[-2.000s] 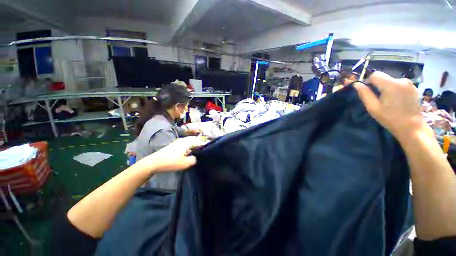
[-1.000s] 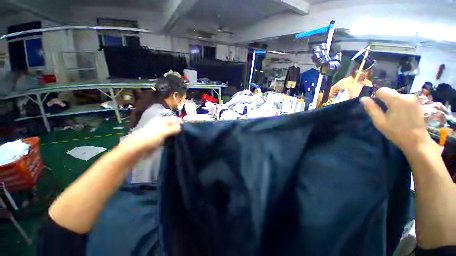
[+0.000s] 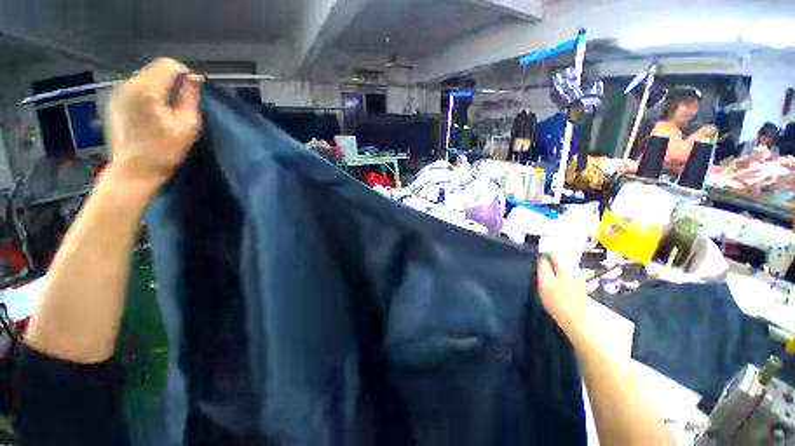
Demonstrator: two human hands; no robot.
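Observation:
A dark navy garment (image 3: 349,287) hangs in front of me, stretched between both hands, with a slight sheen and deep folds. My left hand (image 3: 157,118) is raised high at the left and pinches one end of its upper edge. My right hand (image 3: 562,296) is lower, at the right of centre, and grips the other end. The upper edge slopes down from left to right. The garment's lower part runs out of the picture's bottom. The fingertips of both hands are partly hidden by cloth.
On the white table (image 3: 623,335) at right lie dark cut panels (image 3: 697,327). A metal machine part (image 3: 754,409) is at lower right. Behind are a yellow container (image 3: 629,235), dark thread cones (image 3: 654,157), a heap of light cloth (image 3: 453,183) and a person in orange (image 3: 676,131).
My left hand has risen with its end of the garment, and my right hand has moved down and inward. The view has turned rightward, showing the table, and the garment hides the nearby seated person.

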